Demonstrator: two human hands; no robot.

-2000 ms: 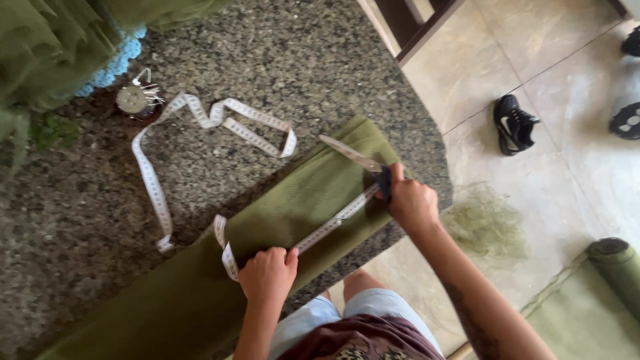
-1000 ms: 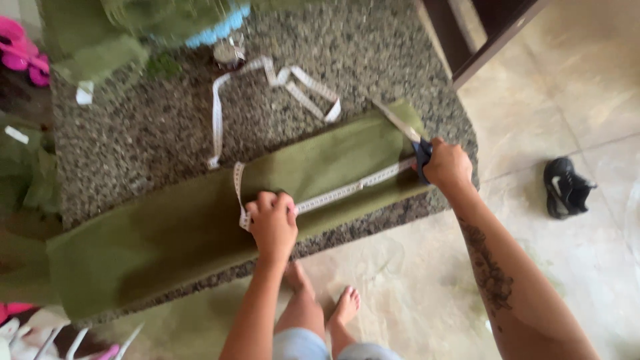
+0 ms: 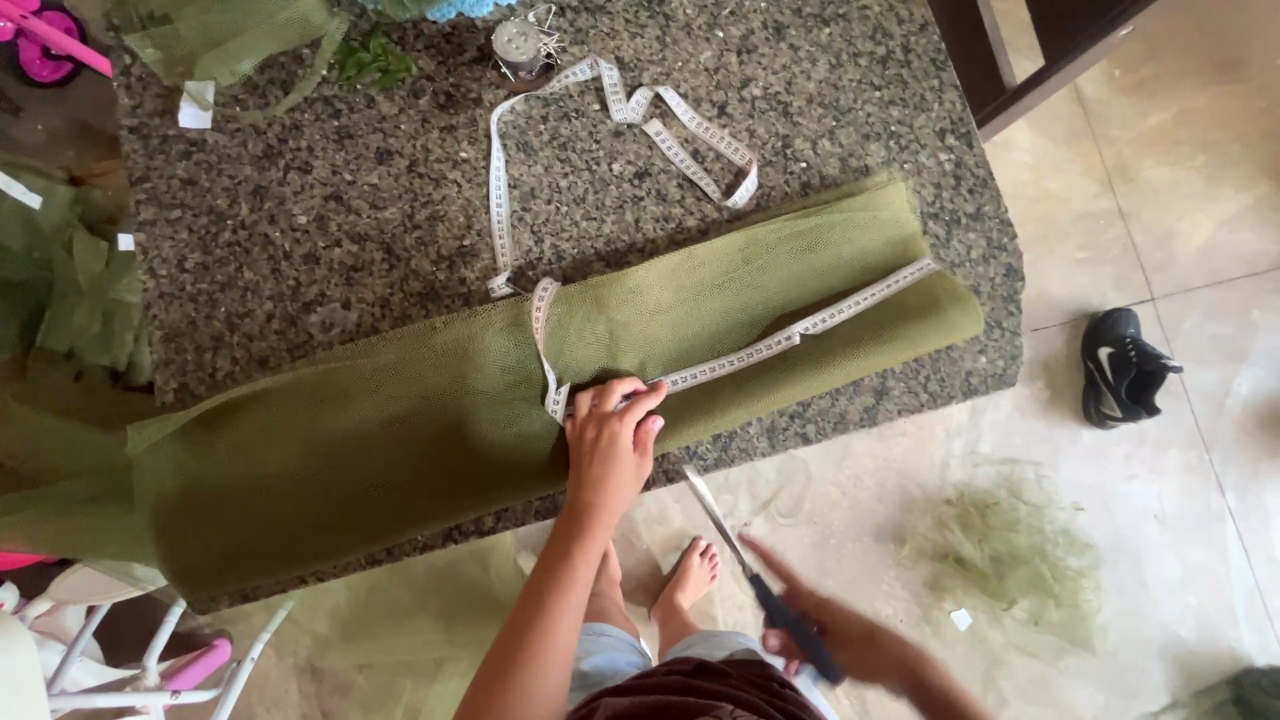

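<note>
A folded length of olive-green tulle [image 3: 380, 450] lies along the front edge of the granite tabletop [image 3: 330, 220]. Across its right part runs a white measuring tape [image 3: 740, 360], whose far end reaches the fabric's right side; the rest loops over the stone behind. My left hand [image 3: 610, 440] presses the tape and tulle down, fingers bent, near the tape's fold. Blurred by motion, my right hand [image 3: 840, 630] holds scissors with dark handles [image 3: 795, 625] in front of the table edge, their blades pointing up and left.
A pincushion with pins [image 3: 520, 48] stands at the back beside the tape. Green scraps [image 3: 1010, 560] and a black sneaker [image 3: 1122, 368] are on the floor at right. A dark wooden chair [image 3: 1060, 70] is at the back right, a white-framed object [image 3: 150, 650] at lower left.
My right hand has moved with the scissors from the fabric's right end toward my body, off the table edge. My left hand remains on the tape and tulle.
</note>
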